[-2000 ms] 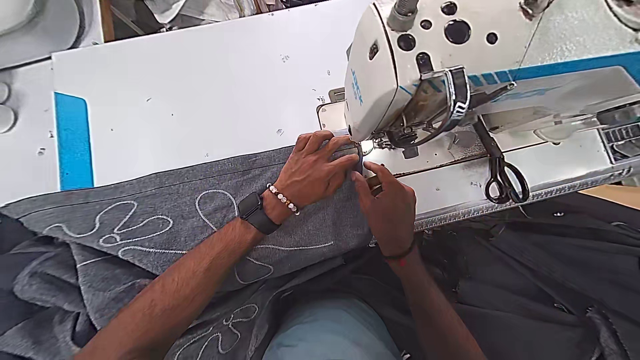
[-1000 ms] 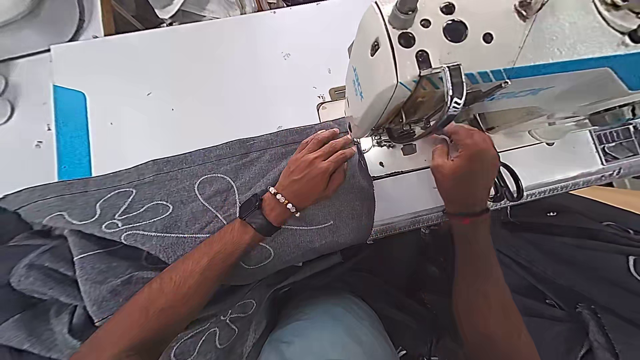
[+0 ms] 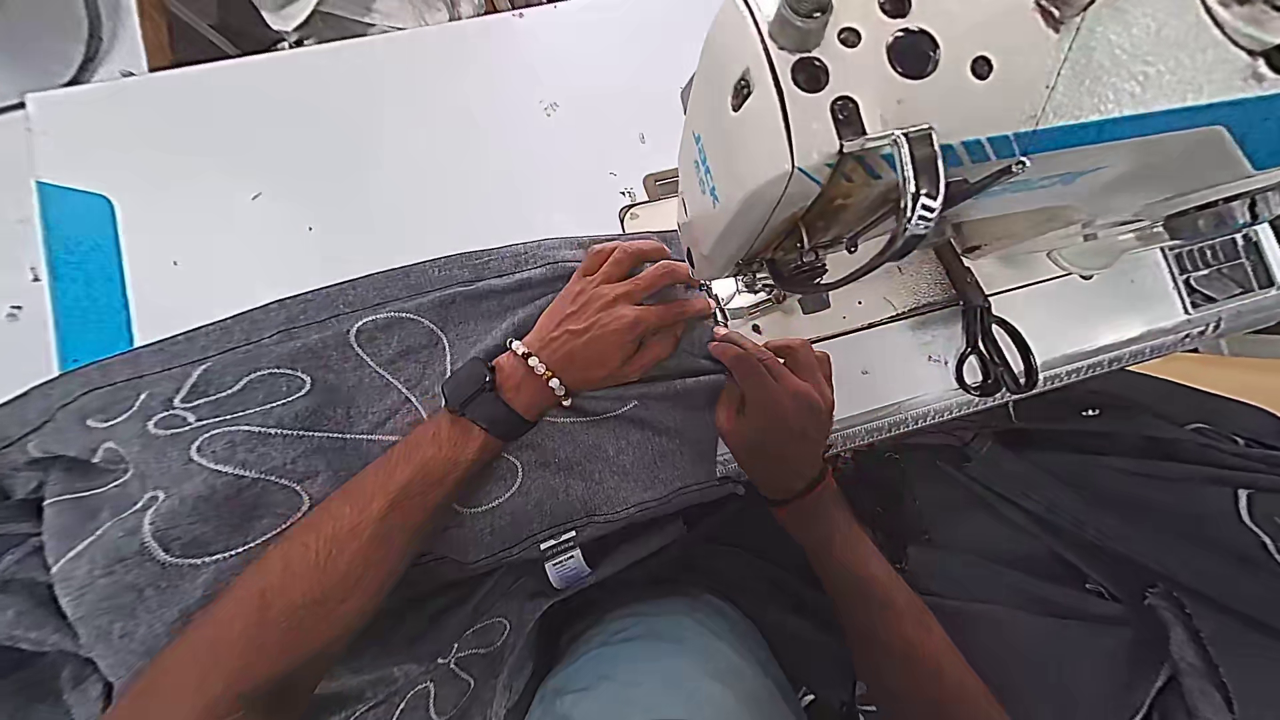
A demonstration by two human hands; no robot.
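A grey denim garment [image 3: 330,400] with white looping embroidery lies across the sewing table, its right edge under the needle area of a white and blue Jack sewing machine [image 3: 740,150]. My left hand [image 3: 620,315], with a watch and bead bracelet at the wrist, rests on the cloth, fingers spread beside the presser foot [image 3: 735,295]. Just below the foot, my right hand [image 3: 775,410] pinches the cloth's right edge between thumb and fingers. Fingers partly hide the stitching spot. A small white label [image 3: 566,562] shows at the garment's lower edge.
Black-handled scissors [image 3: 992,350] lie right of the needle area. A measuring scale [image 3: 900,432] runs along the table's front edge. Dark cloth [image 3: 1060,540] covers the lower right. Thread scraps dot the white tabletop [image 3: 400,150]. My knee is below the garment.
My right hand was at the cloth edge, moved right to beside the machine's lower arm near the scissors, and is now back at the edge. The garment's embroidery has shifted somewhat.
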